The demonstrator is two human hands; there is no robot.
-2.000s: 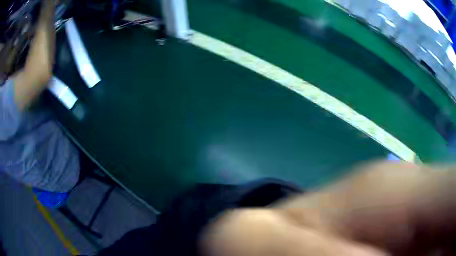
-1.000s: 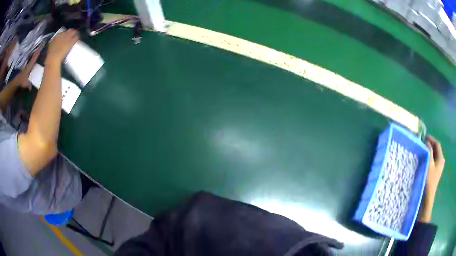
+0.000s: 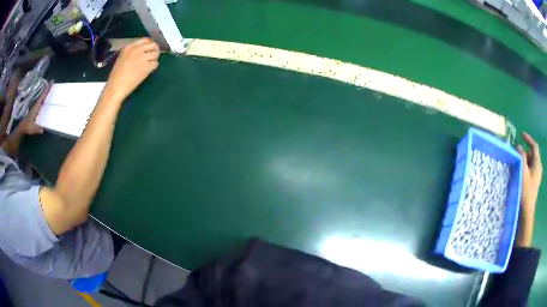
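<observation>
A blue parts tray (image 3: 450,207) full of small grey pellets (image 3: 483,204) sits on the dark green bench at the right. My right hand (image 3: 529,177) is at the tray's outer right wall, fingers pointing up along it. Part of the hand is hidden behind the wall, so a firm grip cannot be told. My left hand is not in view. Dark clothing fills the bottom middle.
At the left, a co-worker's arm (image 3: 87,159) reaches over the bench (image 3: 240,150). White strips (image 3: 69,108) lie side by side near the co-worker's other hand. A metal post (image 3: 159,24), wires and a pale strip (image 3: 336,71) border the green belt.
The blurred hand across the lower right is gone, and the tray with my right hand beside it shows there. The co-worker's hand has moved from the white strips toward the post.
</observation>
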